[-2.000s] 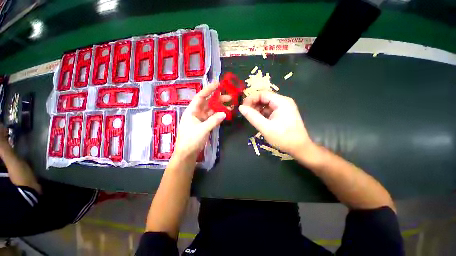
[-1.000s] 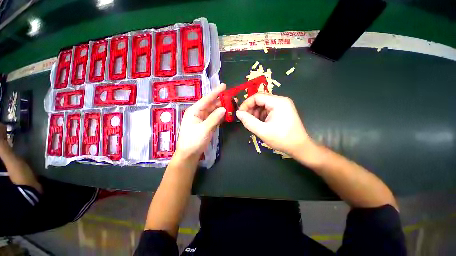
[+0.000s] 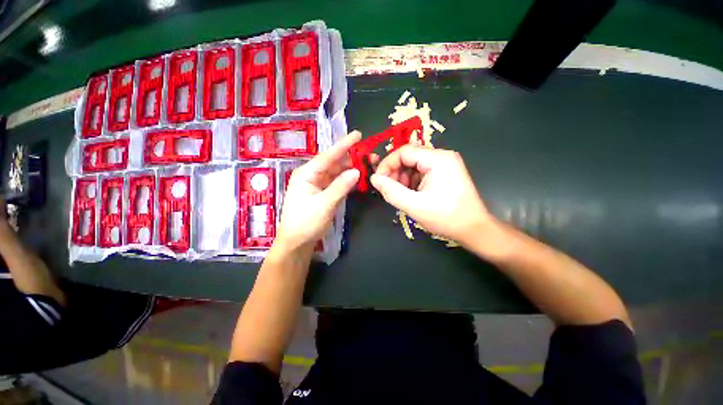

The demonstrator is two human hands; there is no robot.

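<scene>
A red plastic frame is held tilted just right of the blister tray. My left hand grips its left end between thumb and fingers. My right hand is at the frame's near edge, thumb and fingertips pinched together; whether a strip is between them cannot be seen. A small dark piece shows at the fingertips. The whitish blister tray holds several red frames, with pale empty pockets among them. A heap of small pale strips lies behind my right hand, partly hidden by the frame.
Longer tan strips lie below my right hand. A black rectangular object stands at the upper right. A white edge strip with red print crosses the dark green bench top. Another person's arm is at the left edge, near a dark box of strips.
The held frame has turned from facing the camera to a tilted, edge-on pose, its far end reaching over the heap. Both hands stay close together. The view has shifted slightly.
</scene>
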